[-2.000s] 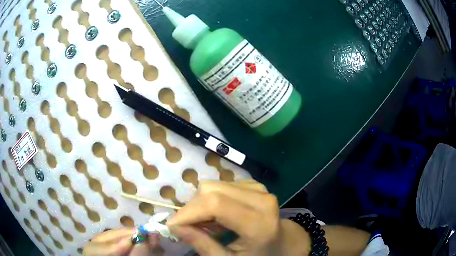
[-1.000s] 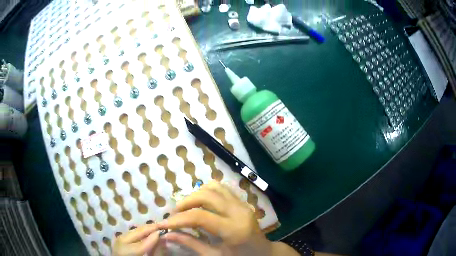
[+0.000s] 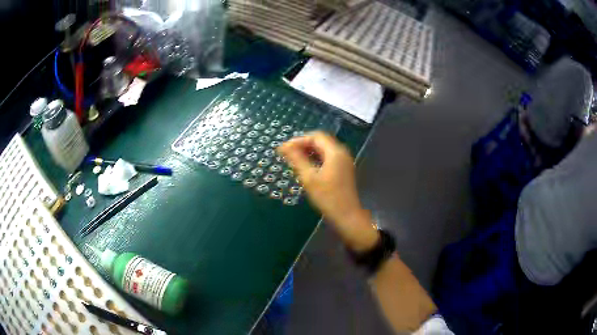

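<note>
My right hand [image 3: 324,176], with a dark beaded bracelet at the wrist, is over the right part of the clear blister tray [image 3: 229,141]. Its thumb and fingertips are close together and slightly blurred; whether a small part is between them cannot be told. The tray lies flat with rows of round pockets holding shiny discs. The white holding board [image 3: 39,275] is at the lower left, with small green-silver parts in some slots. My left hand is out of the picture.
Green squeeze bottle [image 3: 149,282], black knife [image 3: 118,318], tweezers [image 3: 119,206], crumpled tissue [image 3: 116,178], blue-ended pen [image 3: 134,165] and white bottle [image 3: 64,136] stand or lie left. Stacked boards [image 3: 376,42] are at the back. A person's grey sleeve [image 3: 563,203] is at the right.
The view has swung right and up towards the blister tray. My right hand has left my left hand and the board and is now over the tray; my left hand has left the picture.
</note>
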